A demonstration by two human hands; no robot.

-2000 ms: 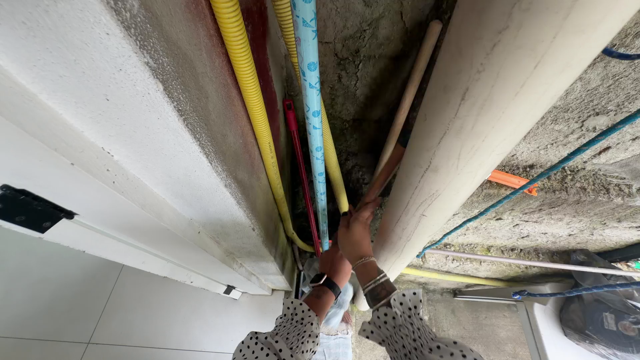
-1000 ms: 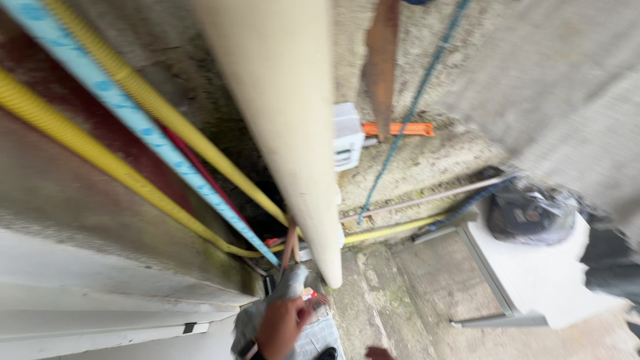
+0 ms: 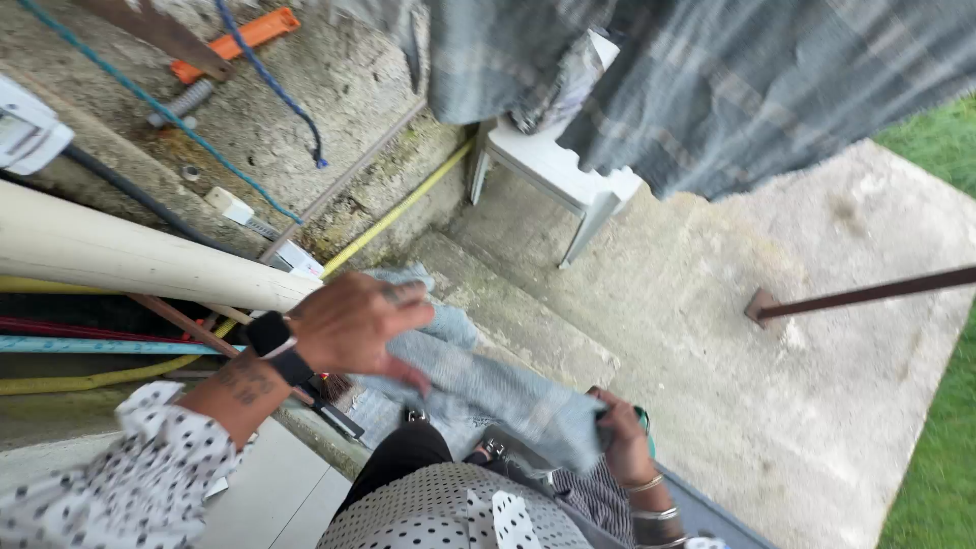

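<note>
Below the centre of the view, my left hand (image 3: 364, 324) has its fingers apart above a worn light-blue cloth (image 3: 496, 385), and nothing shows in its grasp. To the right, my right hand (image 3: 624, 433) has curled fingers beside the cloth's right end, near a dark and green object that is only partly visible; its grip is unclear. Left of my left hand a thick cream pipe (image 3: 145, 248) ends close to my wrist. Beneath that pipe lie a light-blue patterned tube (image 3: 91, 345) and a yellow corrugated hose (image 3: 99, 380).
A white plastic stool (image 3: 549, 164) stands on the concrete beyond a step (image 3: 488, 293). Grey fabric (image 3: 709, 84) hangs at the top right. A rusty metal post (image 3: 869, 293) rises at the right. Blue ropes (image 3: 164, 114) hang by the rough wall at the left.
Two seconds ago my hands were together beside the pipe; now they are apart, my right hand over at the cloth's right end. The view has swung far to the right.
</note>
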